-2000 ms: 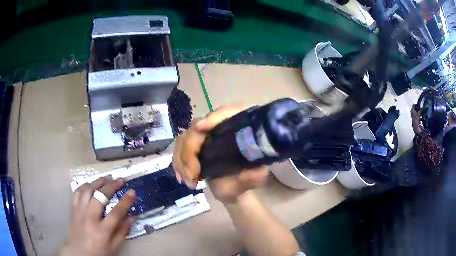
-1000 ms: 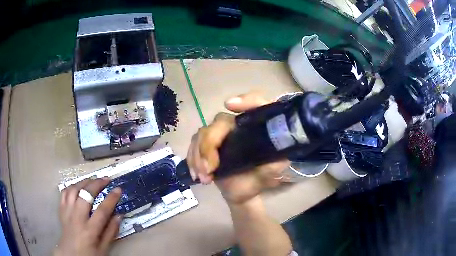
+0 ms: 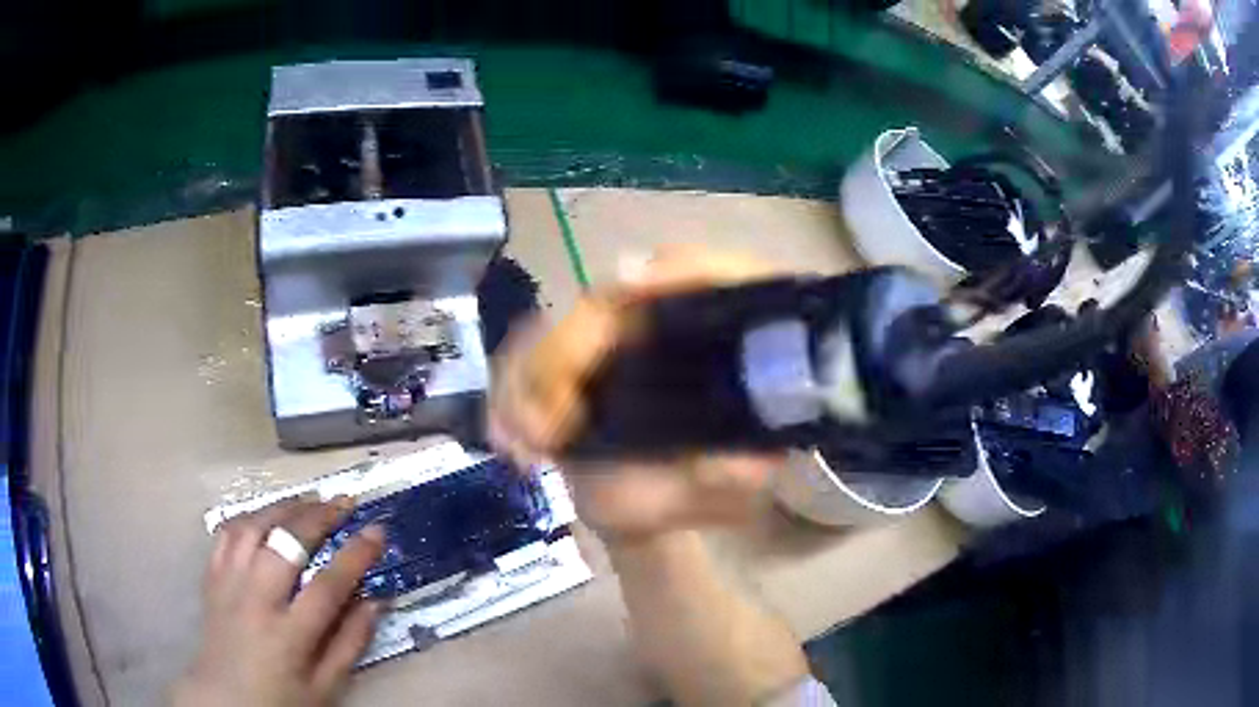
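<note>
My right hand (image 3: 552, 401) grips the electric screwdriver (image 3: 690, 370), a thick black cylinder with a pale label, lying almost level and blurred by motion. Its tip end is near the feeder's lower right corner, above the housing; the bit is hard to make out. The glossy black plastic housing (image 3: 449, 528) lies in the scuffed white fixture (image 3: 563, 564). My left hand (image 3: 283, 594), with a ring, rests its fingers on the housing's left end and holds it there. The silver-grey screw feeder (image 3: 380, 249) stands behind, its brassy pick-up block (image 3: 394, 329) in front.
A dark screw pile (image 3: 508, 297) lies beside the feeder. A green strip (image 3: 569, 238) crosses the tan bench. White bowls (image 3: 884, 207) with black parts stand at the right, under the screwdriver's thick black cable (image 3: 1105, 325). A black-edged blue panel (image 3: 21, 594) is at the left edge.
The screwdriver tip has come off the housing's right end and moved up toward the feeder, and the tool is more level. My left hand stays on the housing. The whole view has shifted.
</note>
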